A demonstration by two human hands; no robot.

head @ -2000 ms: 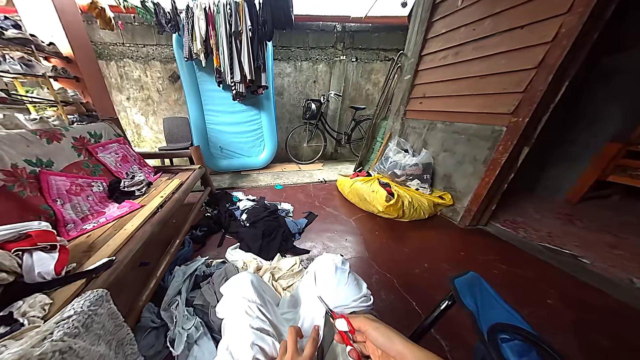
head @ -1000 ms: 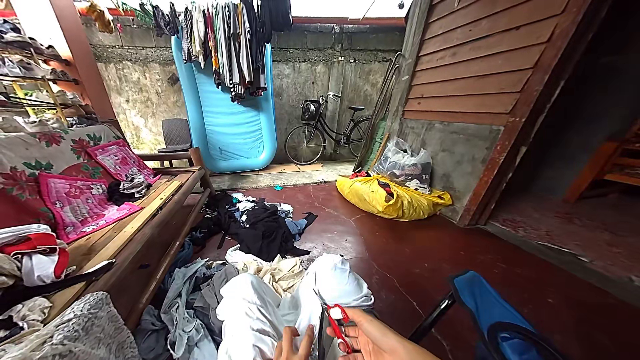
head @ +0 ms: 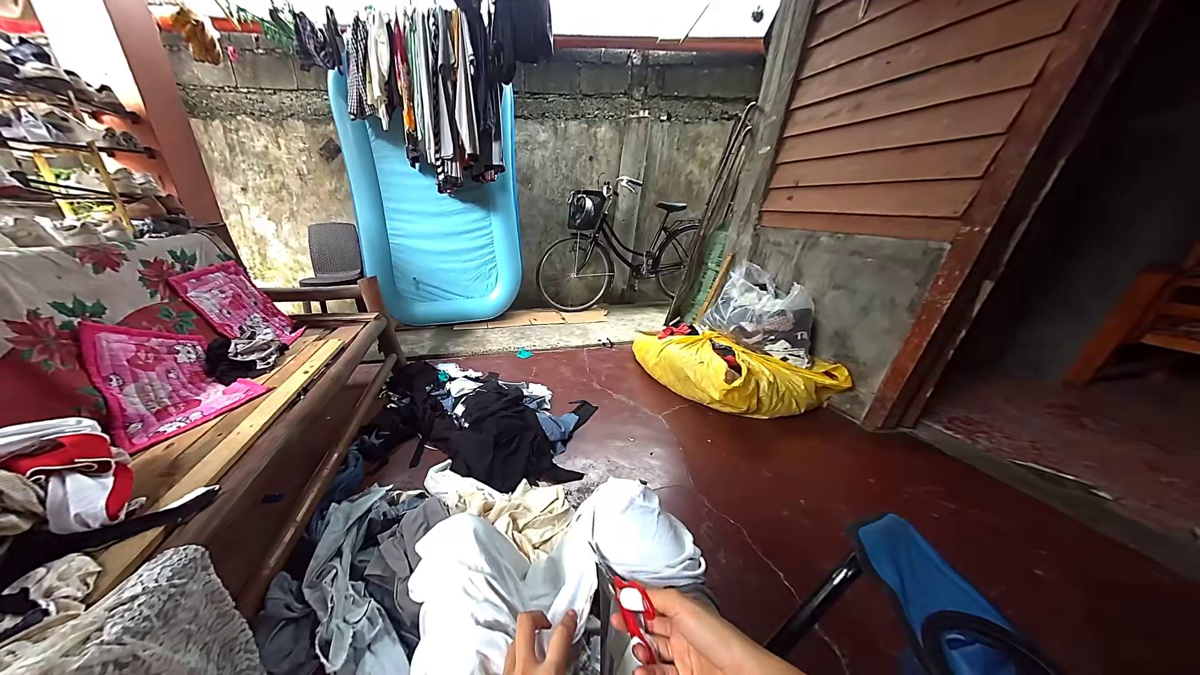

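Observation:
My right hand [head: 689,633] holds a pair of scissors with red handles [head: 636,609], low in the middle of the head view. The blades point up and away, against white cloth [head: 637,534] that lies spread over my lap. Just left of the scissors, my left hand [head: 542,645] rests on the white cloth with its fingers slightly apart; whether it pinches a fold I cannot tell. Cream cloth [head: 525,516] lies beyond the white one, and grey garments [head: 356,572] are heaped to its left.
Black garments [head: 492,431] lie on the red floor ahead. A wooden bench [head: 272,403] with pink pads stands left. A full yellow sack [head: 750,375] sits ahead right, and a blue folding chair [head: 937,581] is near on the right. A bicycle [head: 619,244] leans by the far wall.
The scissors in my right hand have turned, and their blades now point more directly away than two seconds ago. My left hand has stayed close beside them.

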